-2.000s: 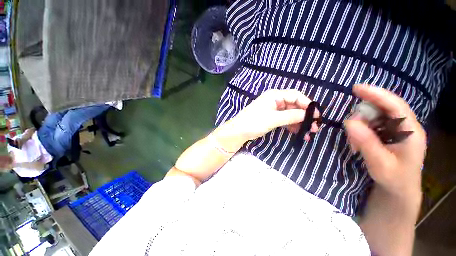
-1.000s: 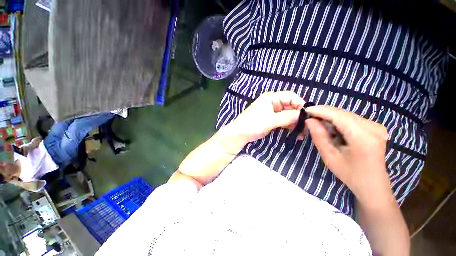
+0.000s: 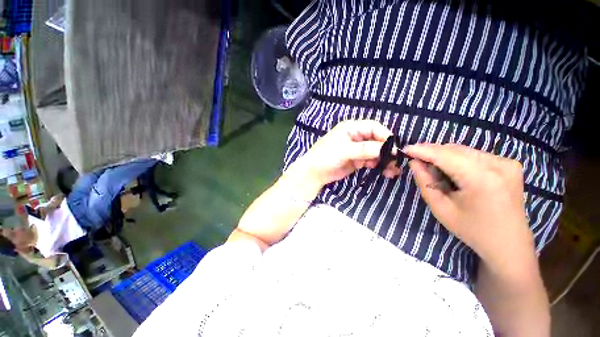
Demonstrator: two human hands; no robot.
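The navy-black garment with thin white stripes (image 3: 421, 85) is spread over my lap, with dark bands running across it. My left hand (image 3: 352, 153) pinches a small black strip (image 3: 387, 153) above the garment. My right hand (image 3: 470, 184) is at its right, fingertips almost at the strip, with a thin glint at the thumb and forefinger that looks like a needle (image 3: 401, 151). A dark tool, possibly snips (image 3: 445, 179), is tucked in the right palm. The thread cannot be made out.
A clear round bin (image 3: 277, 69) with scraps stands beyond the garment's left edge. A grey fabric-sided bin (image 3: 141, 72) is at upper left. A blue plastic crate (image 3: 158, 276) sits on the green floor (image 3: 220, 197) at lower left. A seated person (image 3: 59, 227) is at far left.
My right hand has come in from the right, turned and closed up beside the black strip. My left hand keeps its hold with only a small shift. The view has shifted slightly.
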